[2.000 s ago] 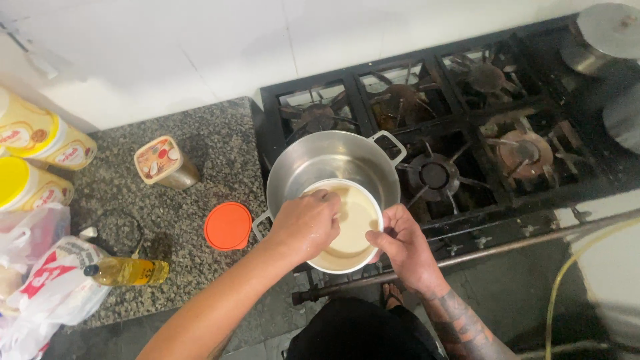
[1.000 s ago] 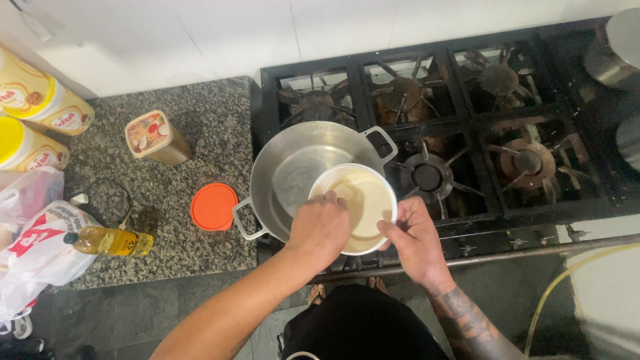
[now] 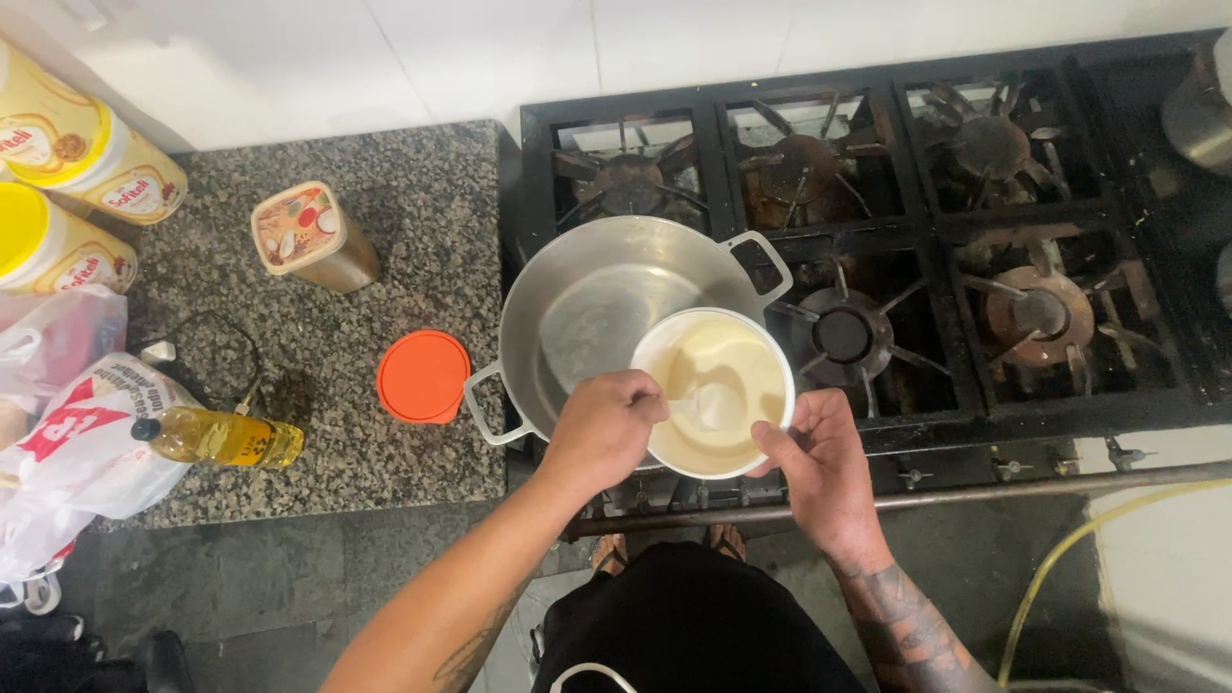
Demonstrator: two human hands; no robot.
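Observation:
My left hand [image 3: 611, 423] grips the handle of a small whitish spoon [image 3: 714, 405], whose bowl rests in pale cream-coloured contents inside a round white tub [image 3: 664, 337]. On the tub's right side, my right hand [image 3: 818, 462] holds the rim with thumb and fingers. The tub is over the near right part of a wide two-handled aluminium pot [image 3: 577, 279], which stands at the stove's left end. The pot's visible bottom shows bare metal. Left of the pot, a round orange lid [image 3: 423, 376] lies on the granite counter [image 3: 327, 385].
A lidded plastic container [image 3: 313, 236], an oil bottle [image 3: 226, 438], plastic bags [image 3: 96, 433] and several yellow-lidded tubs [image 3: 135, 178] stand or lie on the counter. The gas stove [image 3: 847, 327] has several burners; a metal rail [image 3: 962, 503] runs along its front. Other pots are at the far right.
The spoon's bowl now shows in the tub, where my left hand covered it before. My left hand has shifted to the tub's left edge. My right hand still holds the rim.

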